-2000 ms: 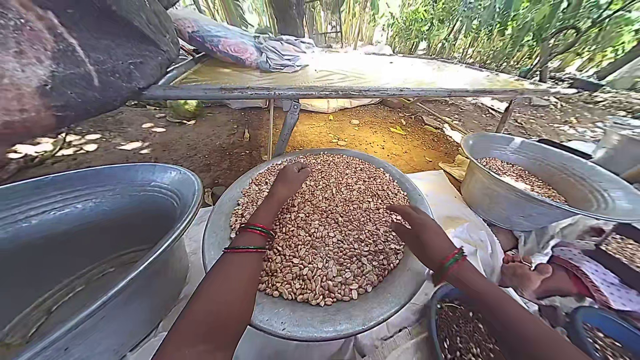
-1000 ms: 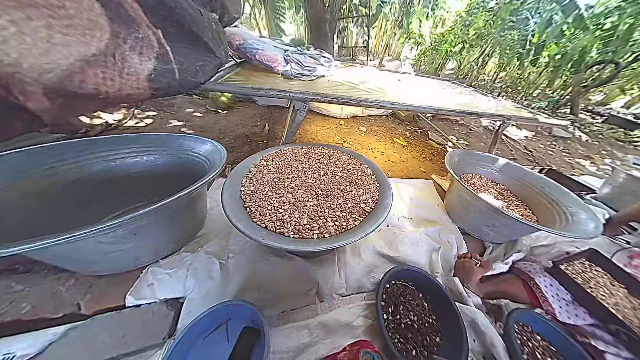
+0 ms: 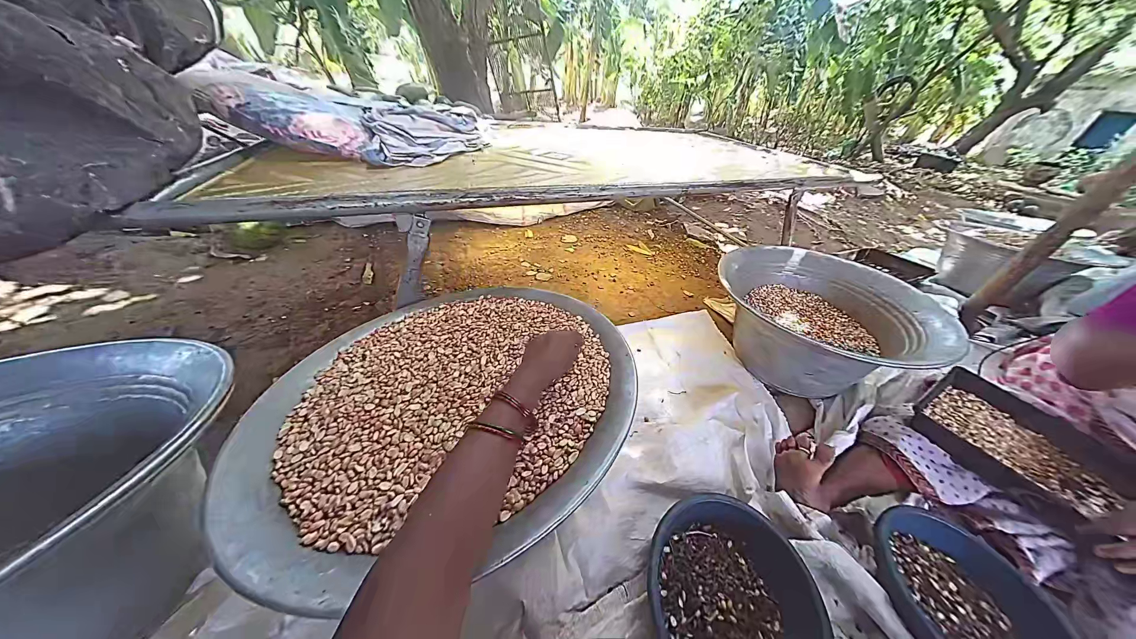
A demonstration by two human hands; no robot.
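My left hand (image 3: 550, 355) rests on peanut-like kernels (image 3: 399, 399) near the far right of a wide, shallow metal basin (image 3: 244, 515). Its fingers point down and are mostly hidden, so I cannot tell whether they hold kernels. Bangles circle the wrist. The kernels form a broad layer, and the basin's grey rim shows around them. The basin stands on pale sheeting (image 3: 683, 399). My right hand is out of view.
Left is a deep metal tub (image 3: 115, 524). Right are a metal tub with kernels (image 3: 799, 373), a dark tray (image 3: 1021, 444) and dark bowls (image 3: 661, 568) (image 3: 976, 577) holding darker bits. Another person's foot (image 3: 803, 470) is beside them. Behind stands a low platform (image 3: 550, 182) with cloth.
Both my hands were on the kernels two seconds ago; neither showed one second ago. My left hand is back on them now. The basin looks tilted and larger as the view has shifted.
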